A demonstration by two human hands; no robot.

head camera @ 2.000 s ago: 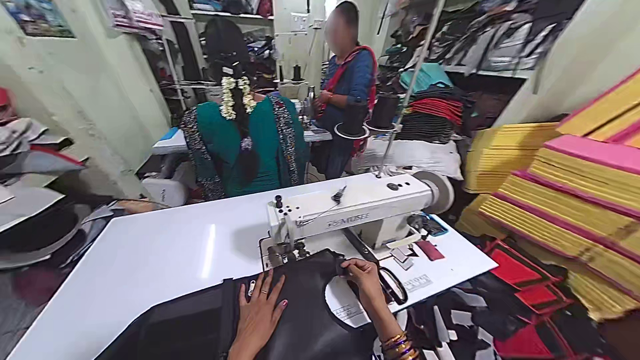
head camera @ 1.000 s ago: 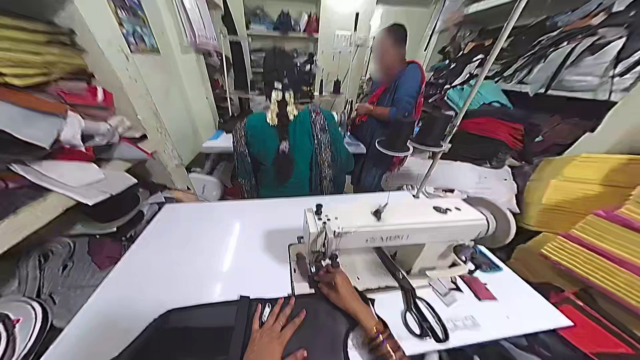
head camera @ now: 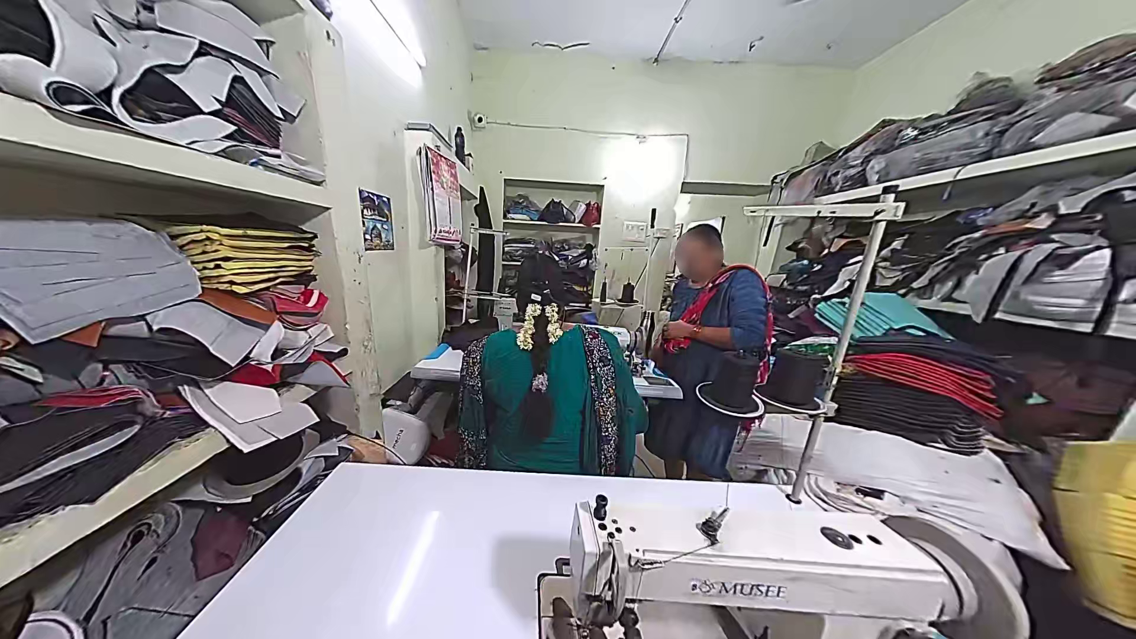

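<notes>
Neither of my hands shows in the head view now; what they hold or touch is hidden below the lower edge. A white industrial sewing machine stands at the bottom right, its needle end cut off by the frame edge. Thread runs over the tension post on its top. Behind it rises a metal thread stand carrying black thread cones. The white tabletop stretches left from the machine.
Beyond the table, a person in green sits facing away, and another person stands at a second sewing table. Shelves of cut material line the left. More stacks lie right, with yellow pieces at the edge.
The view has tilted up strongly. Both hands, the black material and the scissors have left the frame. One second ago my right hand was at the machine's needle area and my left lay on the black material.
</notes>
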